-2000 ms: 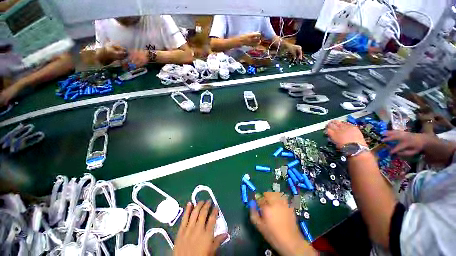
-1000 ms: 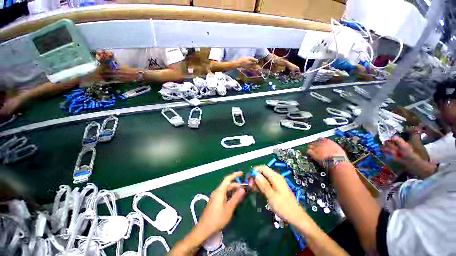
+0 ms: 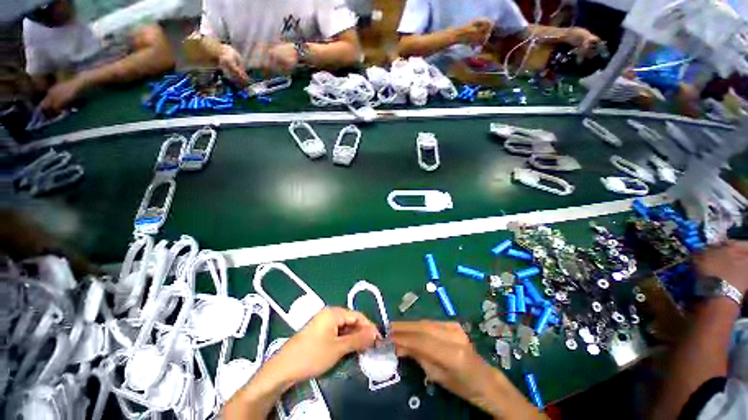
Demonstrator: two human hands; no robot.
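A white loop housing (image 3: 379, 366) lies on the green worktop in front of me, its loop pointing away and its solid base towards me. My left hand (image 3: 332, 338) has its fingertips pinched at the left side of the housing, just above the base. My right hand (image 3: 435, 349) meets it from the right, fingertips together at the same spot. Whatever is between the fingertips is hidden or too small to tell. Two blue cylinders (image 3: 444, 300) lie beyond my right hand, with a small metal plate (image 3: 408, 301) beside them.
A tangled pile of white housings (image 3: 148, 361) fills the left. Blue cylinders (image 3: 511, 308) and mixed metal parts (image 3: 574, 262) lie at right. A pale rail (image 3: 369, 239) borders the conveyor belt (image 3: 271, 184), which carries single housings. A neighbour's arm (image 3: 705, 328) is at far right; people sit opposite.
My hands have come down from above the worktop onto the housing. The metal plate and a blue cylinder now show beyond them. The neighbour's arm has moved right, away from the metal parts.
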